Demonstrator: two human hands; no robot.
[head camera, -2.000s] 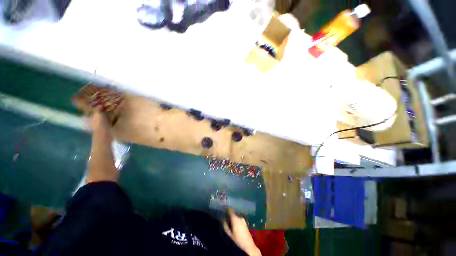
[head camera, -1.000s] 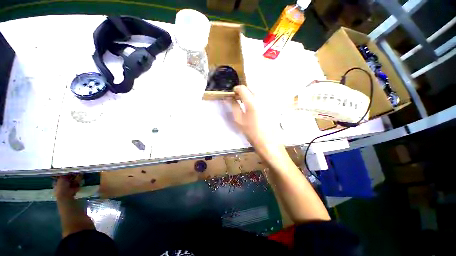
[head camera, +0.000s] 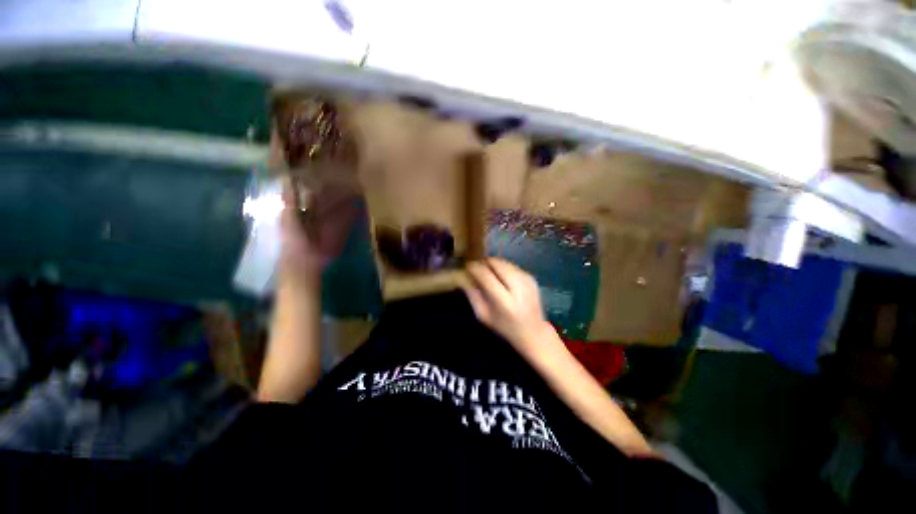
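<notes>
My right hand (head camera: 505, 293) grips the near right corner of an open cardboard box (head camera: 427, 288), held just in front of my body. Dark round parts (head camera: 427, 247) lie in the near end of this box. My left hand (head camera: 309, 229), blurred, is at the near end of a second cardboard tray (head camera: 339, 179) and holds it. Reddish wire leads (head camera: 310, 131) lie heaped in this tray. The fingers of my left hand are hard to make out.
A white raised shelf (head camera: 603, 75) runs across the top. Below it, cardboard (head camera: 643, 291) covers part of the green bench, with loose red leads (head camera: 547, 229) and dark round parts (head camera: 550, 153). A blue sheet or bin (head camera: 778, 301) is at the right.
My right hand has brought the cardboard box off the white shelf, down and towards my body. My left hand and the tray of leads have come out from under the shelf edge, to the right.
</notes>
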